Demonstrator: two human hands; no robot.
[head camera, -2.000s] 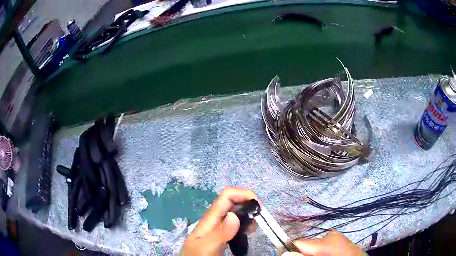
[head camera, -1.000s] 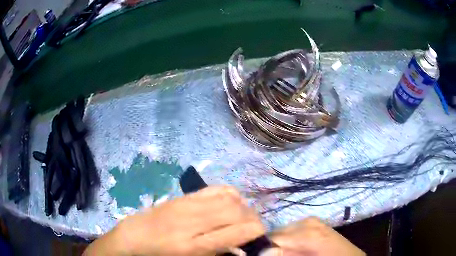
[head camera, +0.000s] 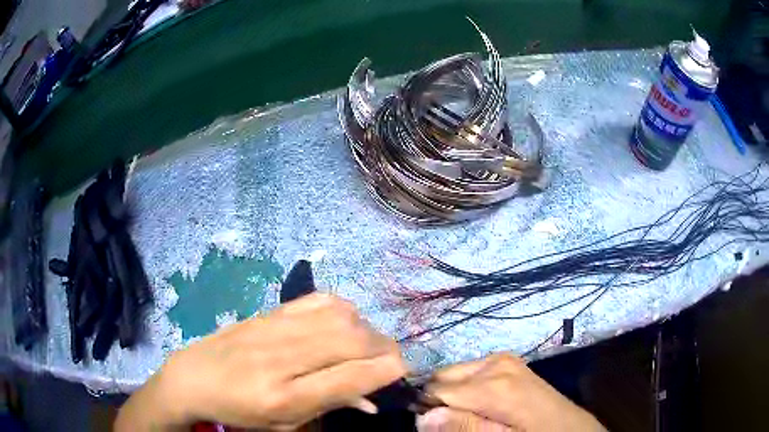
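A black headband sleeve (head camera: 298, 280) is held at the front edge of the bench; one end sticks out above my left hand. My left hand (head camera: 270, 363) is closed around the sleeve, its back towards me. My right hand (head camera: 497, 395) is bare and grips the sleeve's other end or what comes out of it, at the lower centre. The fingers hide most of that end, and whether a steel band shows there is unclear. Both hands are close together.
A tangled pile of spring steel bands (head camera: 438, 160) lies at centre. Black sleeves (head camera: 105, 261) are piled at left. Thin black wires (head camera: 590, 261) with reddish ends lie at right. A blue-and-white spray can (head camera: 672, 110) stands at right beside a blue stick (head camera: 727, 122). A green channel (head camera: 219, 72) runs behind.
Two seconds ago a shiny metal strip showed between my hands at the sleeve's mouth; it no longer shows. My left hand has moved over the sleeve. The view has shifted right.
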